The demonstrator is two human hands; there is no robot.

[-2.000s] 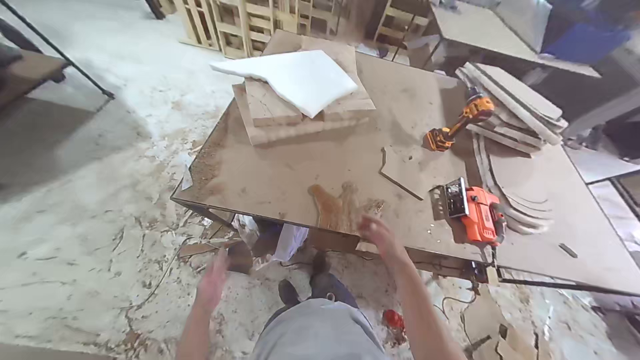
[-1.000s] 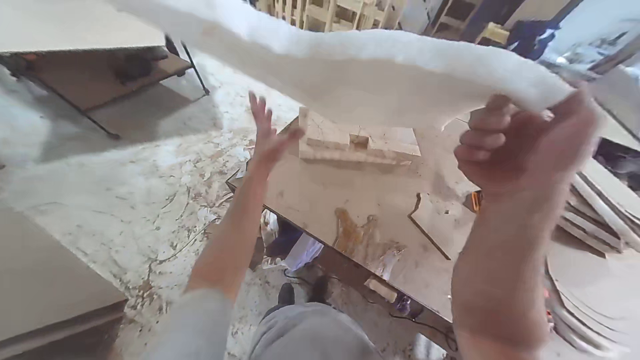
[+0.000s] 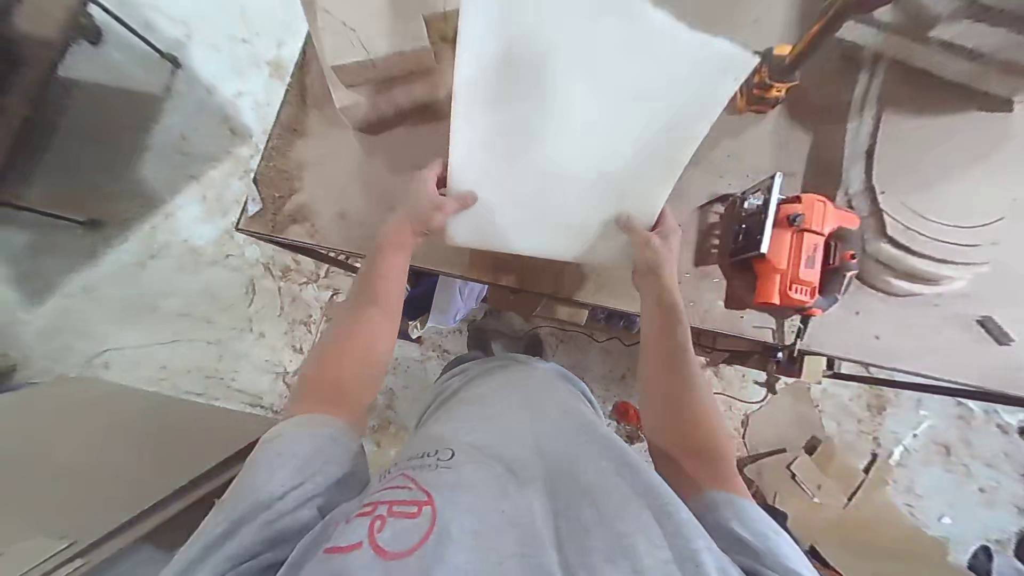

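A white padded sheet, seemingly foam or batting, (image 3: 576, 136) is held flat over the near part of the workbench (image 3: 344, 176). My left hand (image 3: 432, 200) grips its near left corner, thumb on top. At its near right corner, my right hand (image 3: 654, 240) pinches the edge, also with the thumb on top. To the left, partly behind the sheet, are stacked wooden panels (image 3: 384, 72). Right of my right hand lies an orange jigsaw (image 3: 800, 252) on its side. A yellow and black cordless drill (image 3: 768, 80) touches or sits just beyond the sheet's right edge.
Curved cut panels (image 3: 920, 240) lie on the bench at the right. A clamp (image 3: 772, 360) hangs at the bench's front edge, with a cable below. Board offcuts (image 3: 800, 472) are on the floor at lower right. Another board surface (image 3: 120, 464) stands at lower left.
The white sheet, raised high across the view a second ago, is now lower and in front of me. My left hand, free of it then, now holds its corner. The view has shifted.
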